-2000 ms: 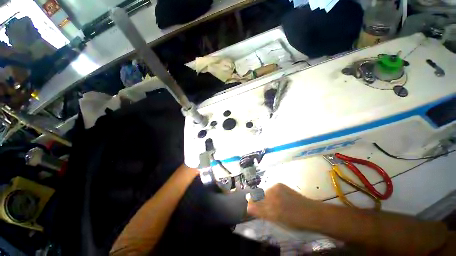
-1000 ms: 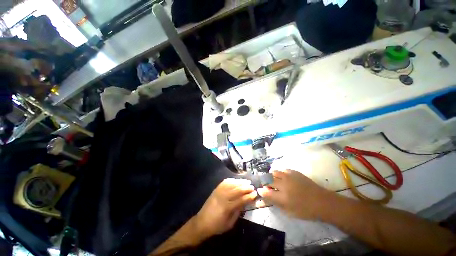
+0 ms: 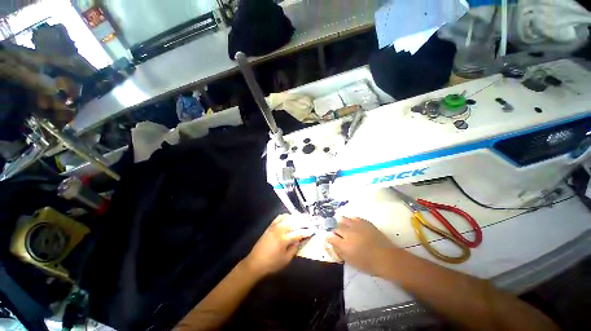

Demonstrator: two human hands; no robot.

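Black fabric (image 3: 194, 194) covers the left side and hangs over the front edge of the table. The white JACK sewing machine (image 3: 389, 155) stands over it, with its needle and presser foot area (image 3: 324, 210) brightly lit. My left hand (image 3: 278, 245) lies on the fabric just left of the presser foot, fingertips pressed at its edge. My right hand (image 3: 359, 242) is just right of the foot, fingers bent down by the fabric edge; what lies under the fingertips is partly hidden. Scissors (image 3: 447, 229) with red and yellow handles lie on the bed under the arm.
A grey bar (image 3: 259, 97) rises from the machine head's left end. Behind are a white tray (image 3: 343, 97) with scraps, black cloth heaps (image 3: 411, 68) and a long pale table (image 3: 149, 84). A yellow-cased device (image 3: 48, 239) is at the left. A dark control panel (image 3: 547, 142) is at the right.
My left hand was behind the needle area, then came round to the front left of the foot. My right hand stayed by the foot. The view has shifted, showing more of the machine's right end.
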